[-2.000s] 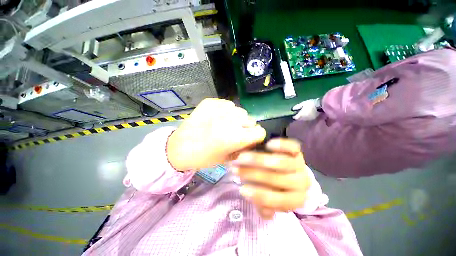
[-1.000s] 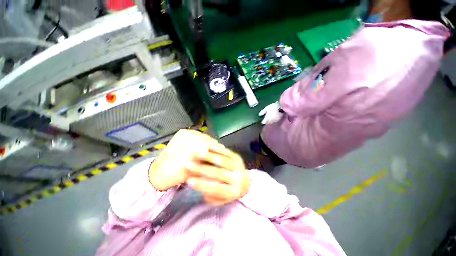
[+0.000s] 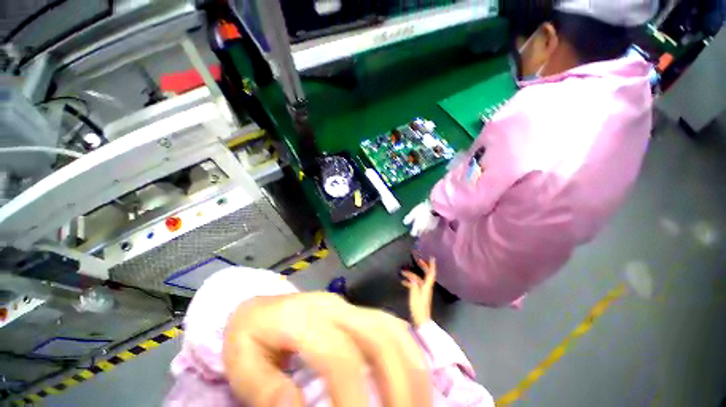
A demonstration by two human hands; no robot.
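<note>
My left hand point(image 3: 330, 346) is bare, large and blurred at the bottom centre, close to the camera. Its fingers curl down and its fingertips are cut off by the lower edge, so its palm is hidden. My right hand point(image 3: 422, 292) is bare, raised behind it, with its fingers apart and nothing visible in it. Neither hand touches the bench. A populated green board point(image 3: 407, 151) lies on the green mat point(image 3: 360, 242). A black tray point(image 3: 344, 208) with a round silvery dish point(image 3: 337, 186) and a yellow piece point(image 3: 357, 199) lies left of it.
A white bar point(image 3: 382, 191) lies between tray and board. A person in a pink smock point(image 3: 549, 175) with a white glove point(image 3: 420, 218) is at the bench on the right, partly covering a green panel point(image 3: 470, 103). White machines point(image 3: 199, 230) and black-yellow floor tape point(image 3: 103, 367) are on the left.
My hands were together in front of my chest and are now apart. The left one has come closer to the camera. The view has shifted, showing more bench and the other person's head.
</note>
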